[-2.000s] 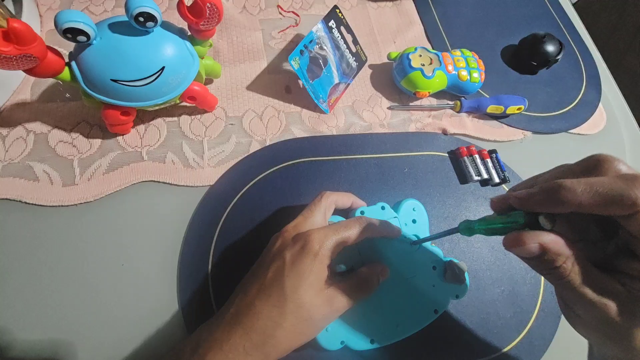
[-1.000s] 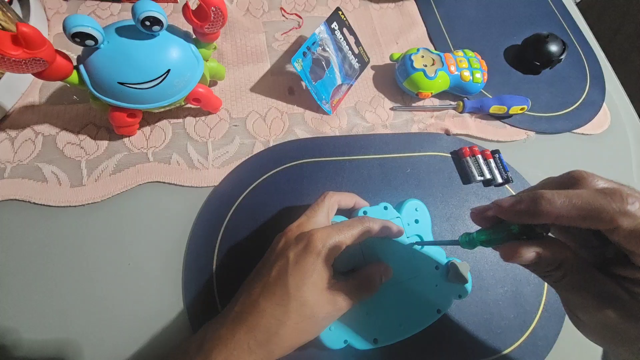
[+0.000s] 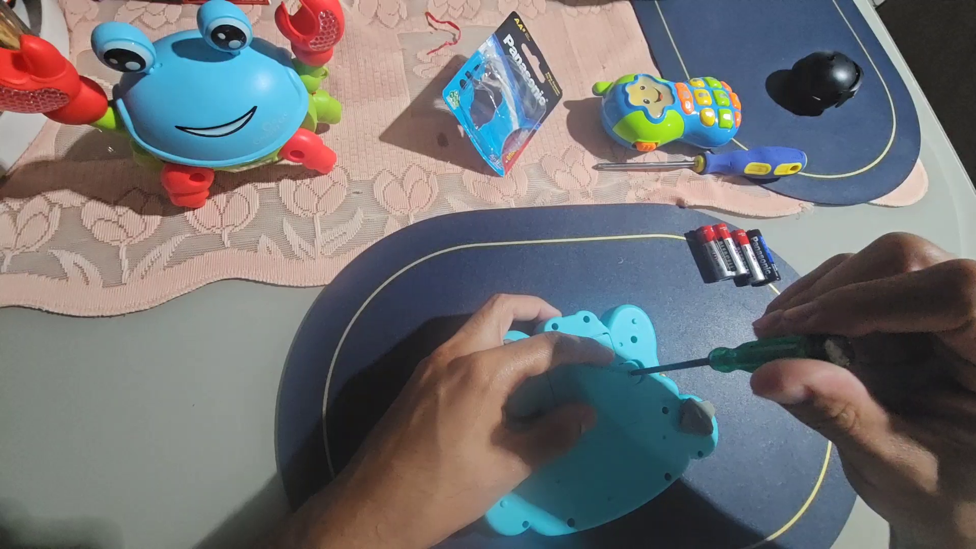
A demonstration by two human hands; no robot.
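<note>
My left hand (image 3: 473,404) holds a turquoise plastic toy (image 3: 610,457) against a dark blue oval placemat (image 3: 488,274); its underside, dotted with screw holes, faces up. Between the thumb and fingers of my right hand (image 3: 877,343) is a small screwdriver (image 3: 762,354) with a green see-through handle. Its thin shaft points left, and the tip meets the toy near its upper edge, beside my left fingertips. Whether the tip sits in a screw cannot be told. Several AA batteries (image 3: 736,255) lie in a row on the placemat above the toy.
A blue and red crab toy (image 3: 213,99) stands on a pink lace cloth (image 3: 396,175). Near it are an opened Panasonic battery pack (image 3: 503,95), a toy phone (image 3: 671,110) and a blue-yellow screwdriver (image 3: 751,162). A black round object (image 3: 820,82) rests on a second placemat (image 3: 877,160).
My right hand has tilted the green screwdriver a little flatter than two seconds ago, and its fingers have shifted on the handle. My left hand keeps its hold on the toy.
</note>
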